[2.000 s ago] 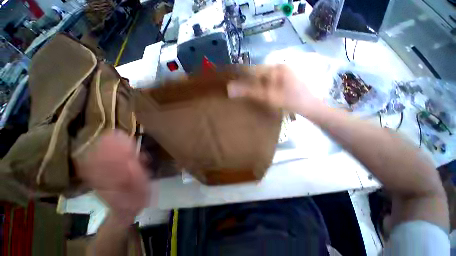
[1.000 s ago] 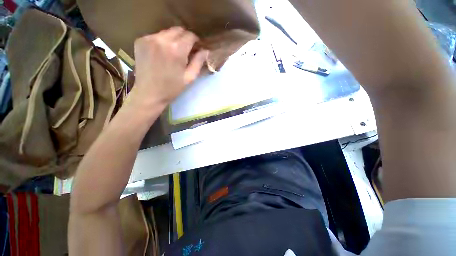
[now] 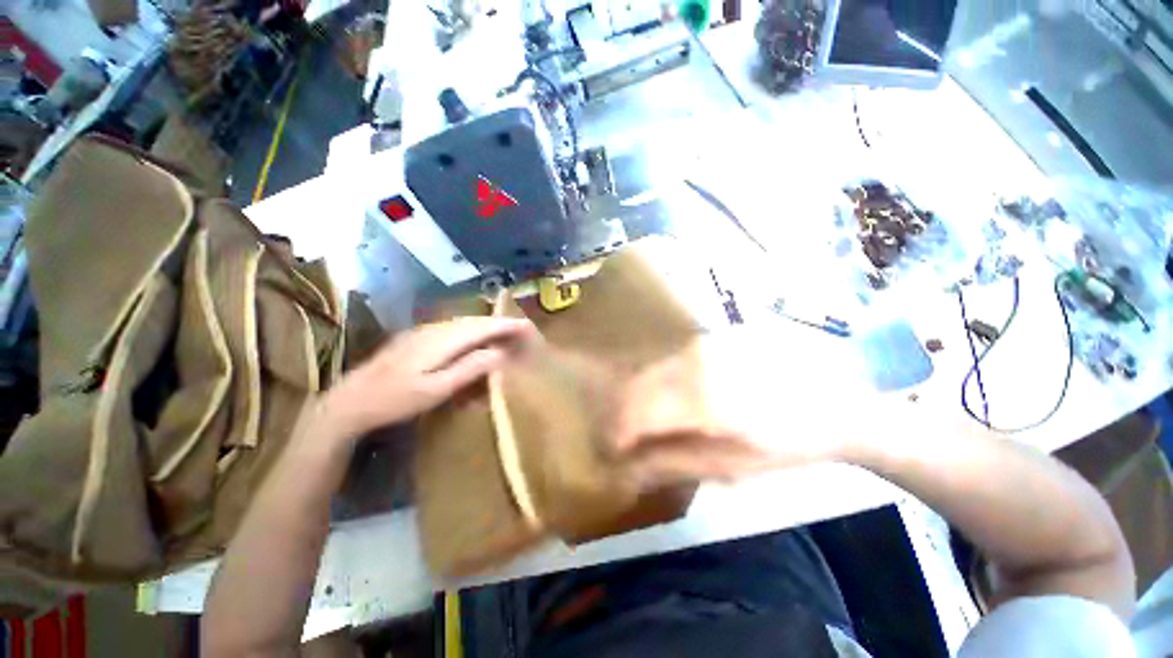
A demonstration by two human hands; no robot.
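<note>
A brown bag body (image 3: 579, 386) with a pale bound seam edge (image 3: 512, 450) lies on the sewing plate below the machine head, its upper part by the yellow presser clamp (image 3: 560, 294). My left hand (image 3: 425, 369) rests on its left part near the seam edge, fingers fairly flat. My right hand (image 3: 675, 418) is blurred over its right side, and I cannot tell whether the fingers grip the fabric. The pattern sewer (image 3: 486, 193) has a dark grey cover with a red logo.
Waiting bag bodies (image 3: 167, 373) are heaped at left. An open clear bag of tabs (image 3: 888, 225), dark tweezers (image 3: 724, 208), a small tool (image 3: 808, 318) and loose cables (image 3: 1016, 424) lie at right. A control panel (image 3: 890, 39) and darker hardware bag (image 3: 787, 45) stand behind.
The bag body has come down from the top of the view onto the plate, with its seam edge now showing. Both hands are now over it. The view has tilted up to the machine head.
</note>
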